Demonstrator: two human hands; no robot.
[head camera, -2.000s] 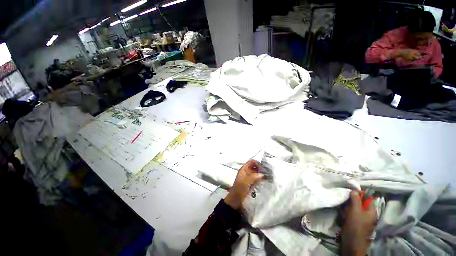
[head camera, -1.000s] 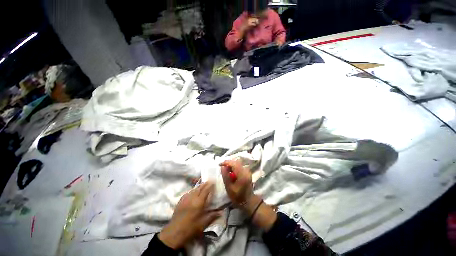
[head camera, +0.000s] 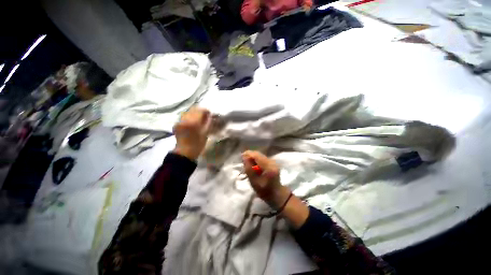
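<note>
An off-white garment (head camera: 334, 156) lies spread and crumpled across the table in front of me, with part hanging towards me. My left hand (head camera: 192, 129) is closed on a fold at its far left part; the fingertips are blurred. My right hand (head camera: 261, 174) is over the middle of the garment, curled around small thread snips (head camera: 257, 169), of which only the red-orange part shows. Whether its fingertips also pinch cloth is unclear. A dark blue label (head camera: 409, 160) shows on the garment at the right.
A pile of off-white garments (head camera: 156, 94) sits beyond my left hand. Dark grey garments (head camera: 301, 35) lie at the back near a person in pink (head camera: 274, 9). Black fabric loops (head camera: 63, 169) and a paper sheet (head camera: 59, 220) lie at the left.
My left hand has moved up and away from my right hand, pulling a fold of the garment with it. The view has tilted down slightly.
</note>
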